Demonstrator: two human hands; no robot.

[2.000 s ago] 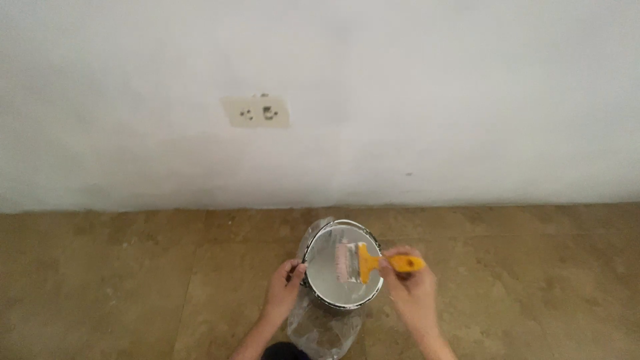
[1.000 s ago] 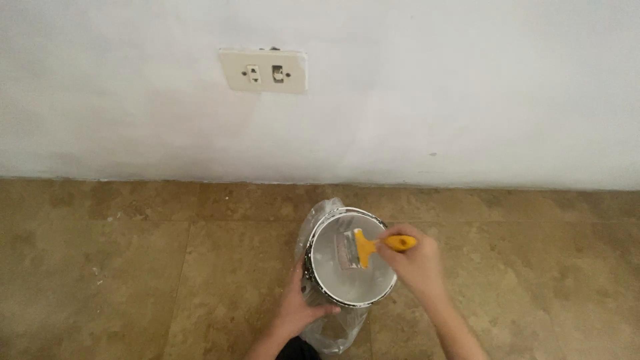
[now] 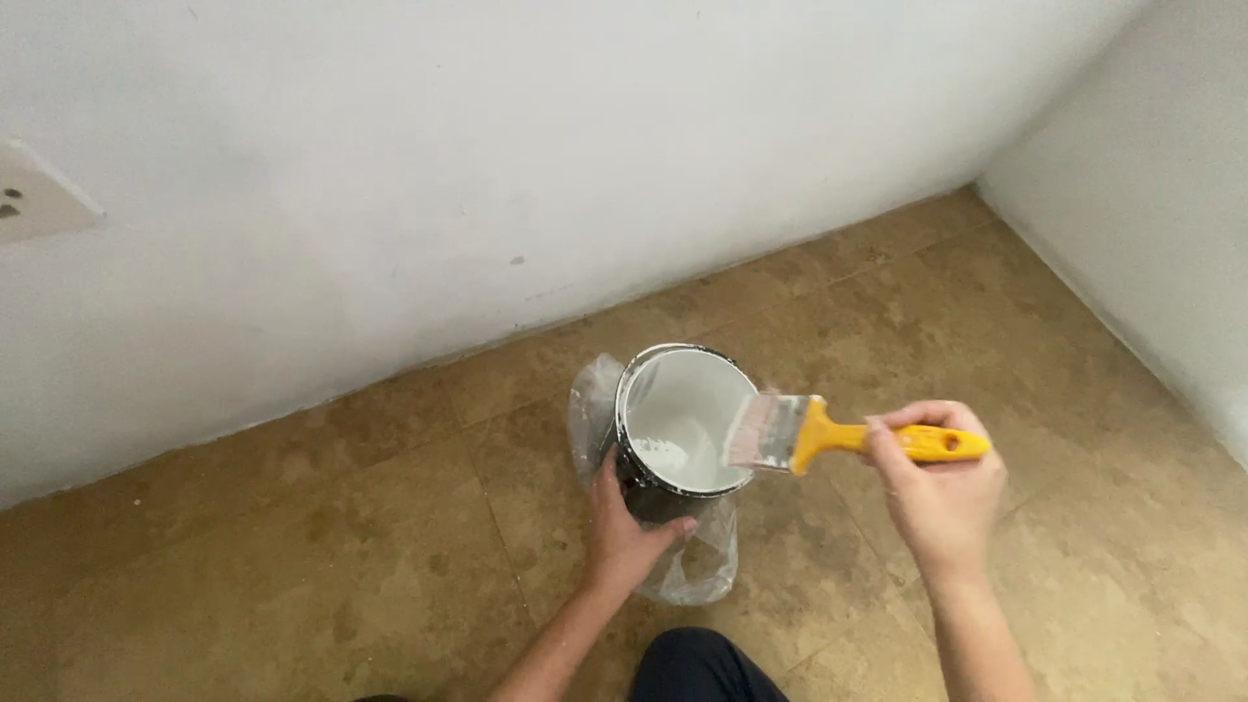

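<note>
My left hand [image 3: 624,546] grips the lower side of a dark paint can [image 3: 663,502], thumb in front and fingers on its left. White paint [image 3: 678,453] lies inside the can, and white smears mark its rim. In my right hand [image 3: 936,478] is the yellow handle of a flat paintbrush [image 3: 858,439]. Its bristles, coated with white paint, point left over the can's right rim; whether they touch it I cannot tell. A clear plastic bag [image 3: 707,565] sits under and around the can on the floor.
Brown tiled floor [image 3: 370,526] surrounds the can. A white wall [image 3: 390,175] runs behind, with an outlet plate [image 3: 44,200] at the far left. Another wall [image 3: 1150,195] meets it in a corner at the right. My dark-clothed knee [image 3: 697,668] is at the bottom.
The brush has moved from inside the can to its right rim, still in my right hand. My left hand stays on the can. The view has swung right, showing the corner.
</note>
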